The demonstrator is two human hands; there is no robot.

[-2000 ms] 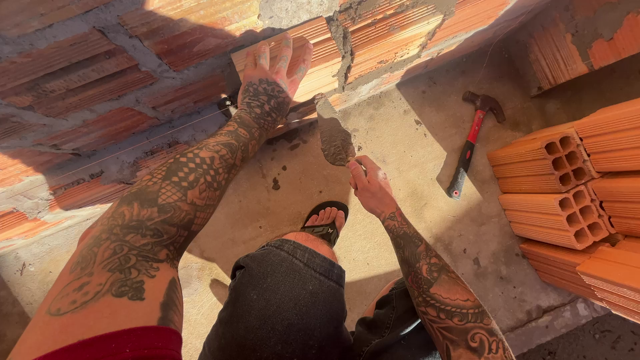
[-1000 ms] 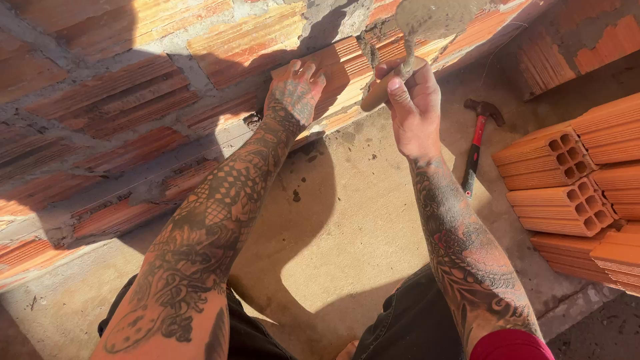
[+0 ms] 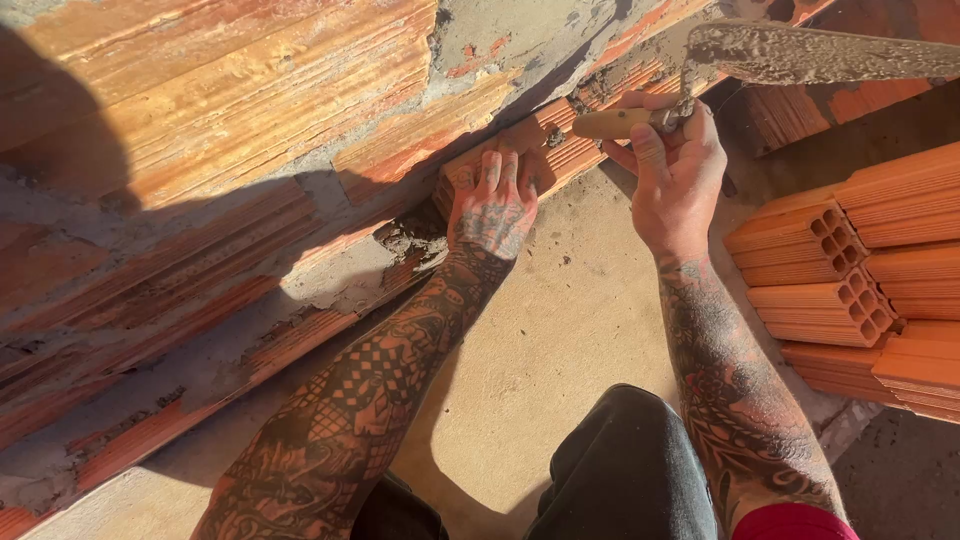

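Observation:
My left hand (image 3: 495, 206) lies on the end of a ridged clay brick (image 3: 566, 146) in the top course of a low wall, its fingers bent over the near edge. In my right hand (image 3: 675, 176) is the wooden handle of a mortar-coated masonry trowel (image 3: 795, 54). The handle end is over the brick, and the blade points to the right. Wet mortar (image 3: 416, 238) sits in the course just left of my left hand. A small lump of mortar (image 3: 555, 136) clings to the brick between my hands.
Hollow clay bricks (image 3: 817, 315) are stacked at the right. A mortared brick wall (image 3: 262, 97) fills the upper left. Below my hands is a concrete floor (image 3: 555, 330), with my knees at the bottom edge.
The trowel, low beside the wall two seconds ago, has risen with my right hand to above the brick, and its blade has turned to the right. My left hand stays on the brick. The view is closer.

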